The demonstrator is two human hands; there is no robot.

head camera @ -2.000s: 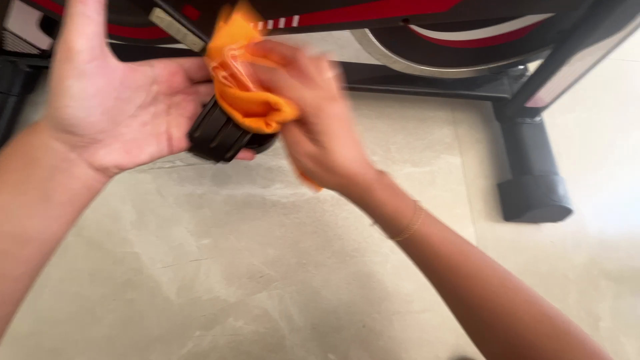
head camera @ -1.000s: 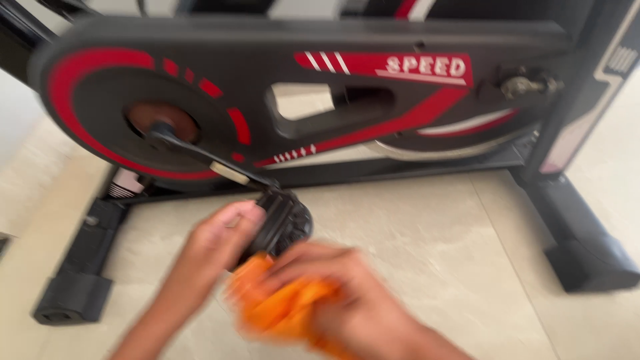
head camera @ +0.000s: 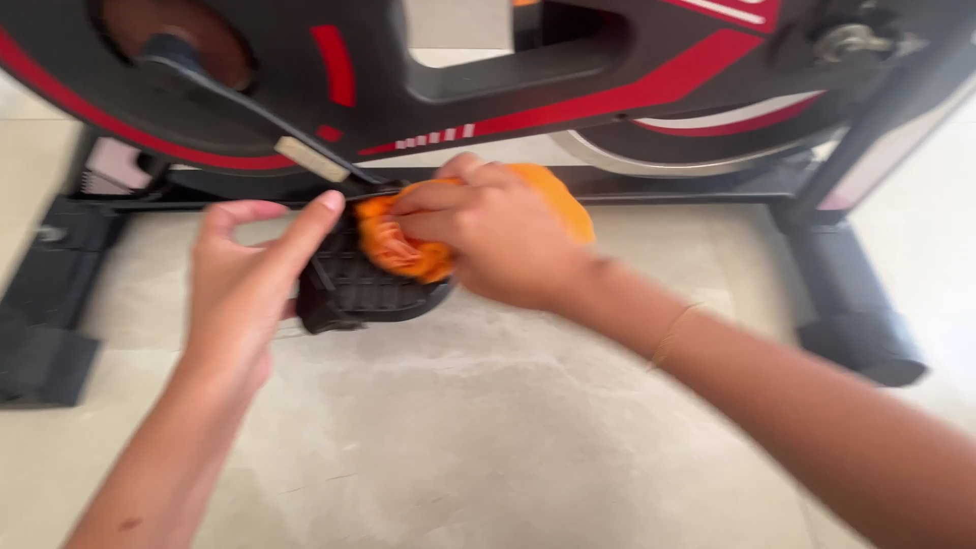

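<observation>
A black plastic pedal (head camera: 374, 293) of an exercise bike hangs at the lower end of the crank arm (head camera: 259, 114), its ribbed face turned up toward me. My right hand (head camera: 496, 236) grips a bunched orange cloth (head camera: 404, 244) and presses it on the pedal's upper right part; a loose end of the cloth spreads out behind the fingers. My left hand (head camera: 255, 267) is at the pedal's left edge, thumb near the crank end and some fingers hidden behind the pedal. How firmly it holds the pedal is not clear.
Behind the pedal stands the bike's black and red cover (head camera: 534, 84), with the flywheel (head camera: 717, 137) at right. Floor stabilizers stand at the left (head camera: 53, 305) and right (head camera: 862, 313). Pale tiles (head camera: 488, 427) lie below.
The pedal now shows its ribbed face, and the orange cloth lies on it instead of by its lower edge as one second ago. The view has moved closer to the bike.
</observation>
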